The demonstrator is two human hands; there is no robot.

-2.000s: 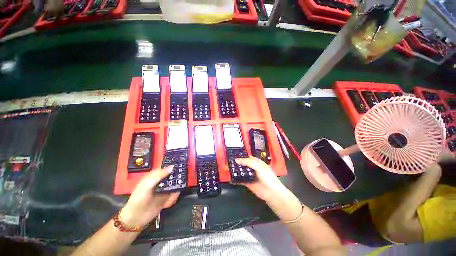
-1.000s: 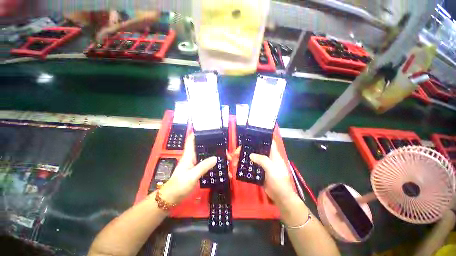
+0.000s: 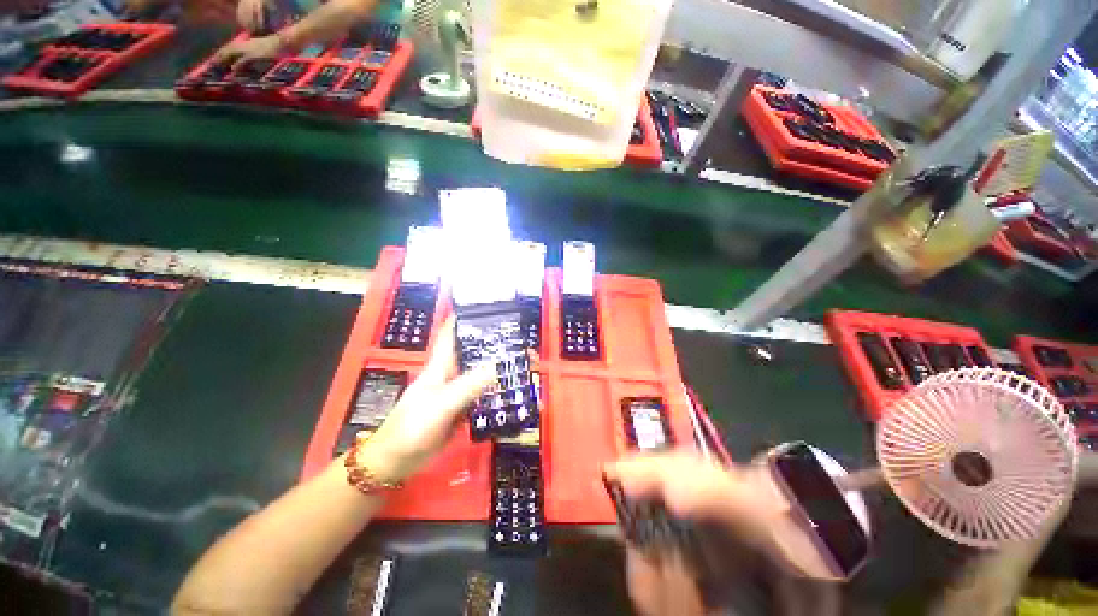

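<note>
My left hand (image 3: 428, 415) holds an open flip phone (image 3: 496, 361) by its black keypad half, above the red tray (image 3: 590, 481); its screen glows white. My right hand (image 3: 710, 511) is blurred at the tray's lower right, around a dark object that looks like a phone (image 3: 644, 515). Open lit phones stand in the tray's back row, one (image 3: 579, 301) right of the held phone. Another open phone (image 3: 518, 499) lies in the front middle slot, its upper part hidden. Dark face-down phones lie in the front left slot (image 3: 373, 406) and front right slot (image 3: 647, 424).
Batteries (image 3: 484, 594) lie on the mat before the tray. At right are a smartphone (image 3: 822, 505) on a pink base and a pink fan (image 3: 975, 460). Beyond the green belt (image 3: 301, 181), a person's hands are over another red tray (image 3: 391, 87). A bin (image 3: 566, 78) hangs ahead.
My right hand has moved down and right, away from the left hand; the lit screen it held up is gone from view. My left hand still holds its phone, slightly lower.
</note>
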